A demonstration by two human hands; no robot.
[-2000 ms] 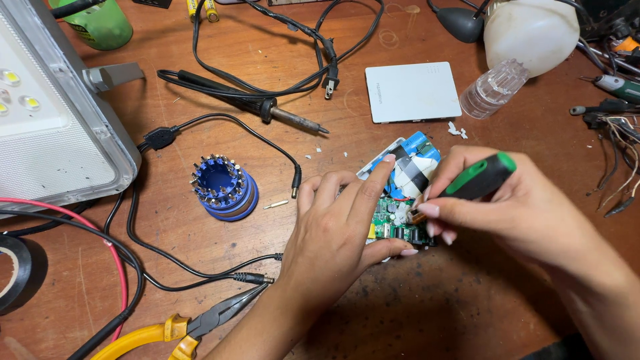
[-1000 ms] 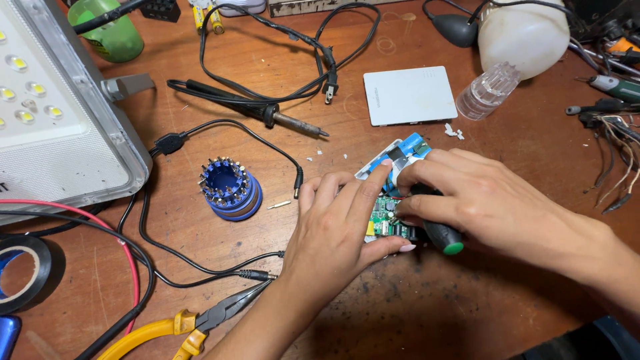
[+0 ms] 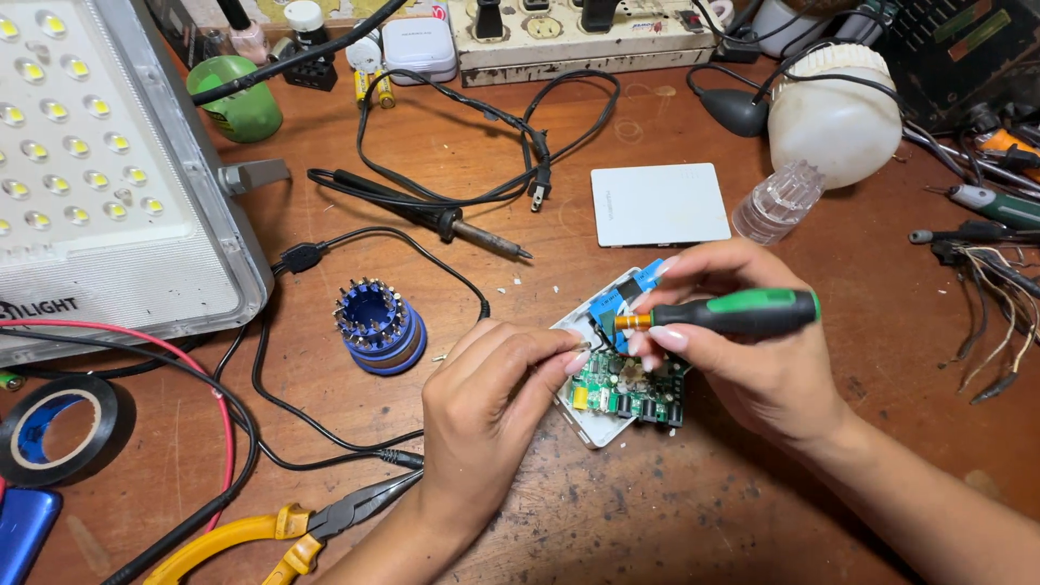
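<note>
My right hand holds a black and green screwdriver handle between thumb and fingers, its orange-gold shaft end pointing left over the device. A blue-wrapped battery pack and a green circuit board sit in a white plastic case half. My left hand pinches a small metallic piece at the board's upper left corner; its exact kind cannot be told. Left of that hand stands a blue round bit holder full of screwdriver bits. A white flat cover lies above the device.
A soldering iron lies above the bit holder. Yellow-handled pliers, black tape and cables are at the lower left. An LED floodlight fills the upper left. A clear plastic cup, white bulb and stripped wires are at right.
My left hand has left the board's face and now pinches a small piece. My right hand has lifted, and the screwdriver has turned from pointing down-right at its handle end to lying nearly level.
</note>
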